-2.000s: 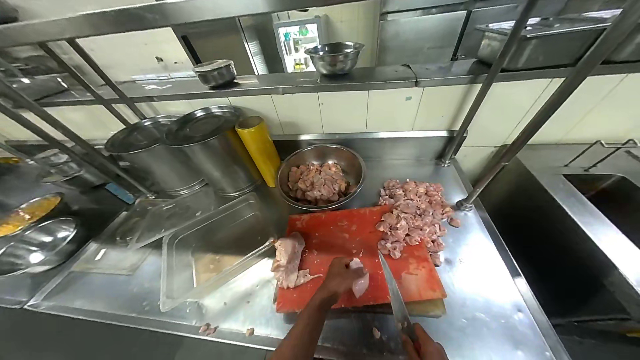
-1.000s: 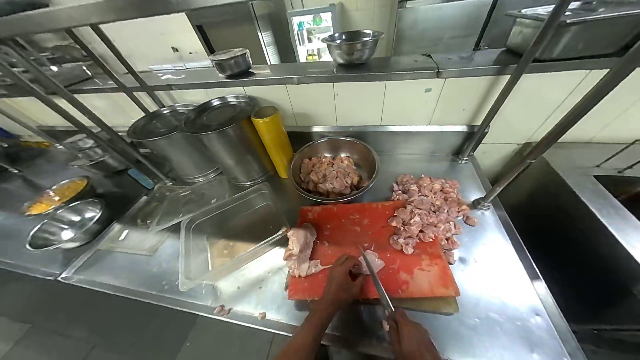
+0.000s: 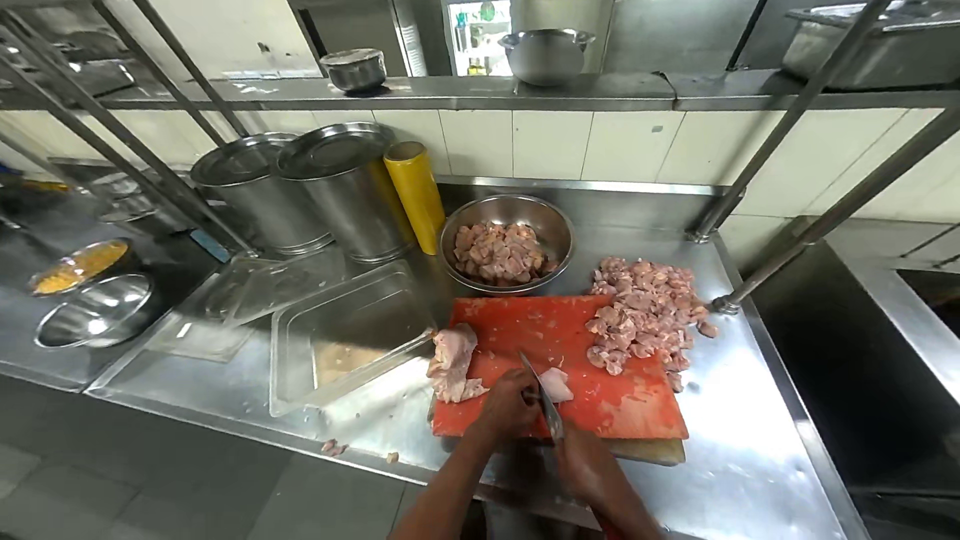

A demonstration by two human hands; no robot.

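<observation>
My right hand (image 3: 589, 461) grips a kitchen knife (image 3: 546, 397), its blade pointing up and left over a red cutting board (image 3: 637, 416). Beside the blade my left hand (image 3: 514, 397) rests on the board with curled fingers; whether it pinches meat is hidden. Just right of the blade lies a pale piece of raw meat (image 3: 556, 385). A larger piece with skin (image 3: 452, 364) lies at the board's left edge. Many cut meat pieces (image 3: 649, 311) are heaped over the board's right side and onto the steel table. Behind the board, a steel bowl (image 3: 559, 225) holds more cut meat.
Left of the board stands a clear plastic tub (image 3: 296, 360). Behind it are two lidded steel pots (image 3: 349, 195) and a yellow roll (image 3: 416, 195). Steel posts (image 3: 787, 142) rise at the right, near a sink (image 3: 930, 300). Small scraps (image 3: 332, 448) lie at the table's front edge.
The knife has moved from the right of my left hand, where it was two seconds ago, to close beside its fingers. The pale piece, partly under my left hand before, now lies right of the blade.
</observation>
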